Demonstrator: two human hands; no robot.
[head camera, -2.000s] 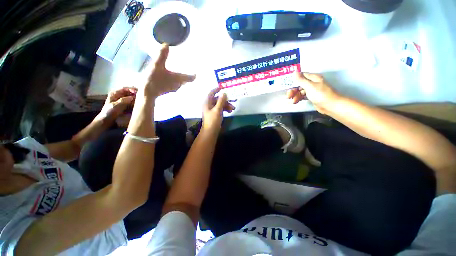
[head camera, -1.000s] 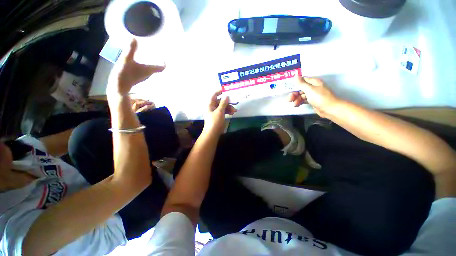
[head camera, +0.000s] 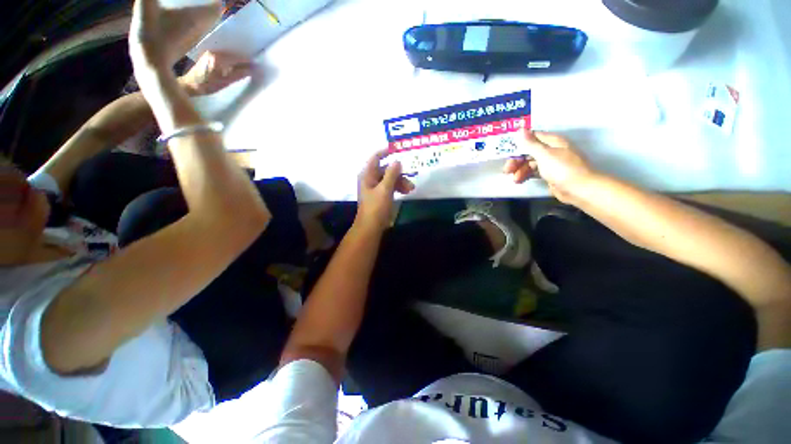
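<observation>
A long flat parking card (head camera: 458, 133) is held at the table's near side, slightly tilted with its right end higher. Its printed side shows a dark blue band, a red band with a number and a white strip with a QR code. My left hand (head camera: 382, 187) grips its lower left corner. My right hand (head camera: 555, 163) grips its right end, thumb on top. A glossy black mirror dash cam (head camera: 494, 48) lies on the table beyond the card.
A neighbour's raised arm (head camera: 204, 191) and other hand (head camera: 215, 73) are at the left. A white-covered table (head camera: 321, 95) bears a dark-lidded round container (head camera: 663, 13) at the top right and a small printed label (head camera: 717, 108) at the right.
The neighbour's raised arm has moved left and up, and the white roll with the dark centre has gone out of view. My hands and the card have barely moved.
</observation>
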